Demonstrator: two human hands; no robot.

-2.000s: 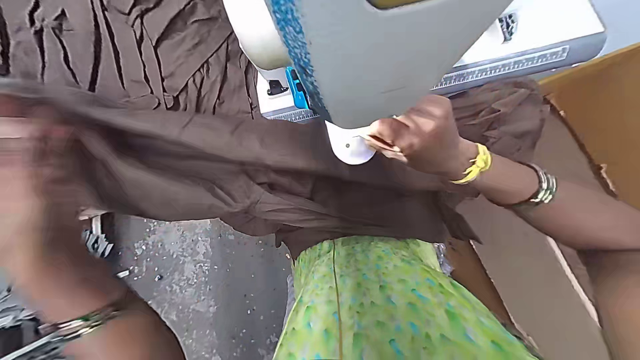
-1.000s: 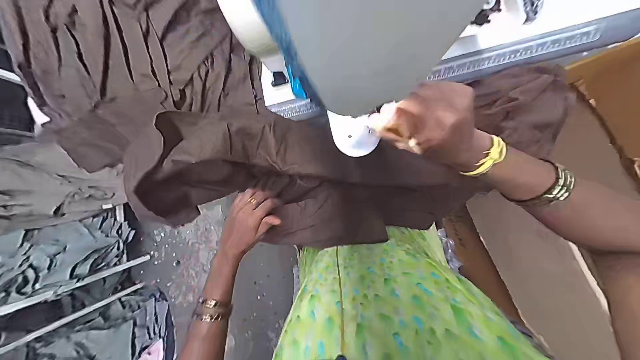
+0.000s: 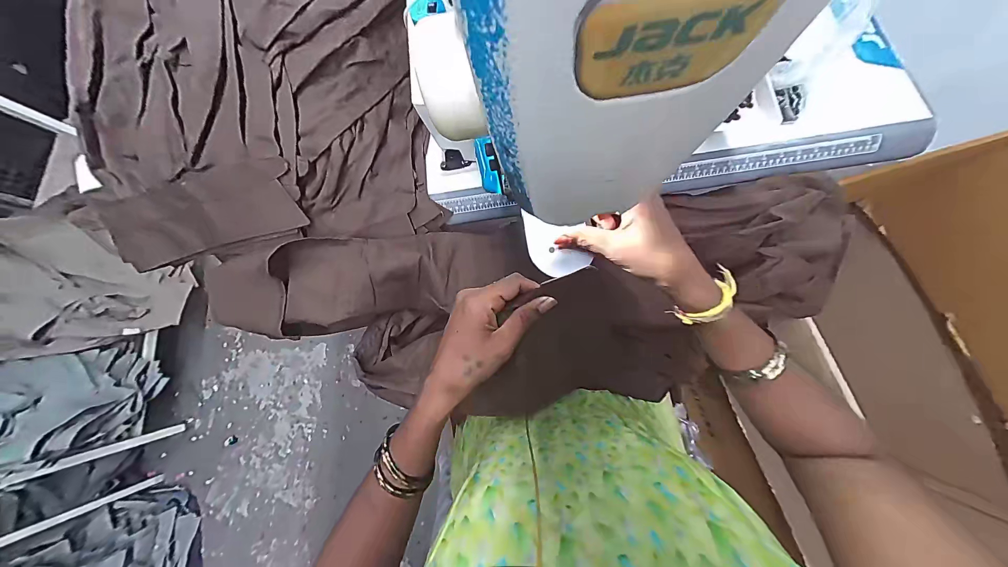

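Observation:
A white and blue Jack sewing machine [image 3: 583, 134] stands ahead of me, with a rounded white plate [image 3: 551, 250] jutting out below its head. Brown fabric [image 3: 583, 339] lies across my lap and along the machine's near edge. My left hand [image 3: 480, 335] pinches a folded edge of this fabric between thumb and fingers, just below the plate. At the plate's right side is my right hand [image 3: 642, 240], its fingertips close together over the plate; whether they hold anything I cannot tell, as the machine head partly hides them.
Heaped brown fabric [image 3: 339, 94] lies at the upper left. Grey cloth pieces [image 3: 71, 394] and pale metal bars [image 3: 94, 457] are at the far left above the grey floor [image 3: 260, 417]. An open cardboard box [image 3: 929, 260] stands at the right. Small parts [image 3: 787, 102] sit on the machine table.
My left hand has moved right and up to the fabric edge by the plate. The fabric below the plate has been folded over. My right hand stays beside the plate.

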